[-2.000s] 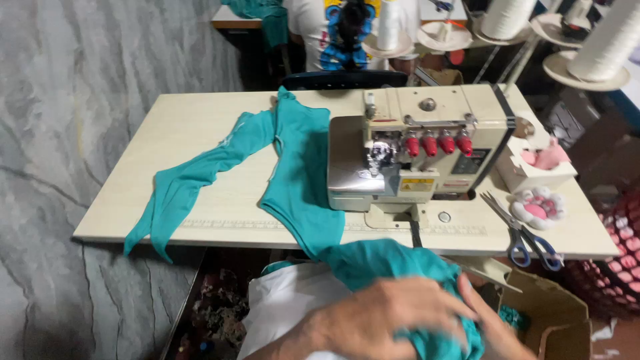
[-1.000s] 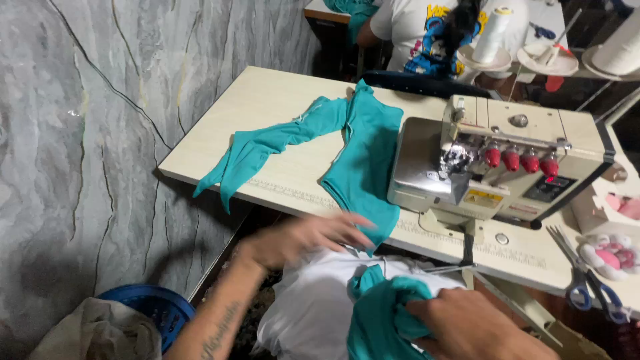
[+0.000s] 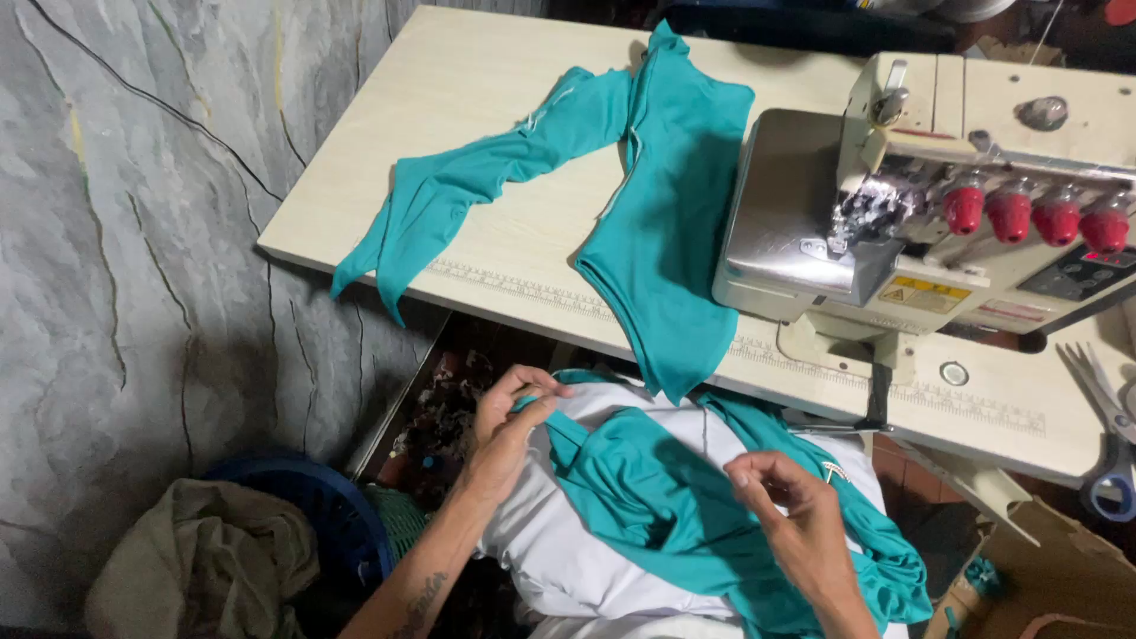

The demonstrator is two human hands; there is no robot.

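Below the table's front edge, my left hand pinches an edge of teal stretch fabric between thumb and fingers. My right hand is raised over the same fabric, thumb and index finger close together; whether they grip anything cannot be told. The fabric lies loosely bunched on white cloth over my lap. On the table, a teal garment piece lies left of the overlock sewing machine, its lower end over the table edge. A narrow teal piece stretches out to its left.
The pale tabletop has a printed ruler along its front. Scissors lie at its right end. A blue basket with brown cloth stands lower left, near the marbled wall. A cardboard box is lower right.
The teal bundle, bunched up in my hands earlier, is now spread over my lap. My left hand has moved from beside the table edge to the fabric's edge. The view has swung left and down.
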